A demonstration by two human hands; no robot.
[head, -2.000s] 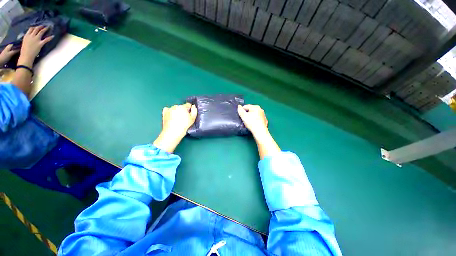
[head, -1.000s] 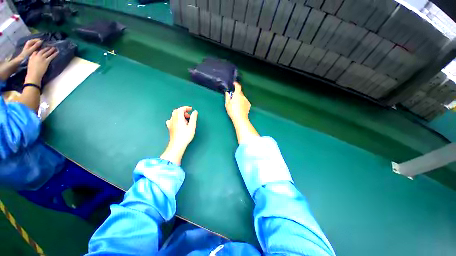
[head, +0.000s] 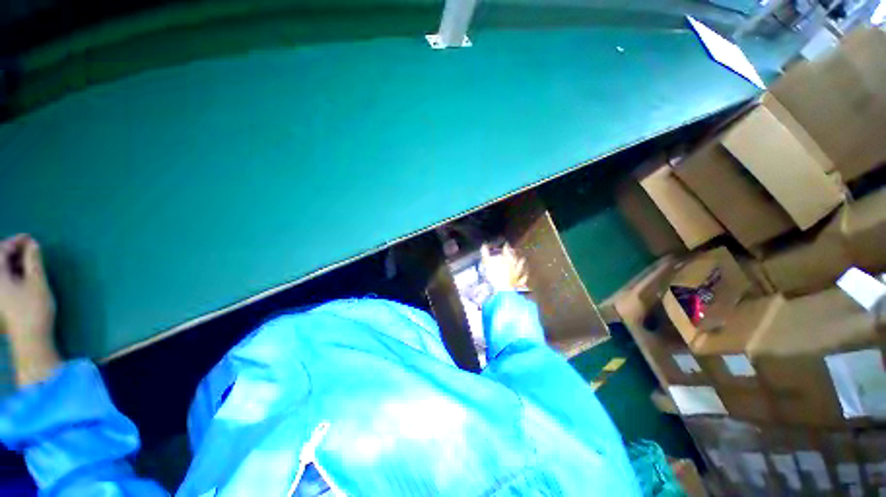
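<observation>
An open brown carton (head: 573, 299) stands below the bench edge in front of my body. Pale, shiny items (head: 473, 291) lie in it, too blurred to name. My right hand (head: 505, 267) is inside the carton over these items; I cannot tell if it grips one. My left hand (head: 24, 291) is at the far left edge of the view, partly cut off, over the green bench (head: 291, 155). Its fingers look curled and blurred, and whether it holds anything is unclear.
A metal post (head: 452, 24) stands at the bench's far side. Piled brown cartons (head: 777, 340) fill the right; one open carton (head: 709, 291) holds a dark and red item. A pale board (head: 724, 53) lies at the bench's far right end. A dark strip runs beyond the bench.
The view has swung right and down. My right hand has let go of the dark parcel on the far strip and reached down into the carton. The parcel and neighbouring worker have left the view.
</observation>
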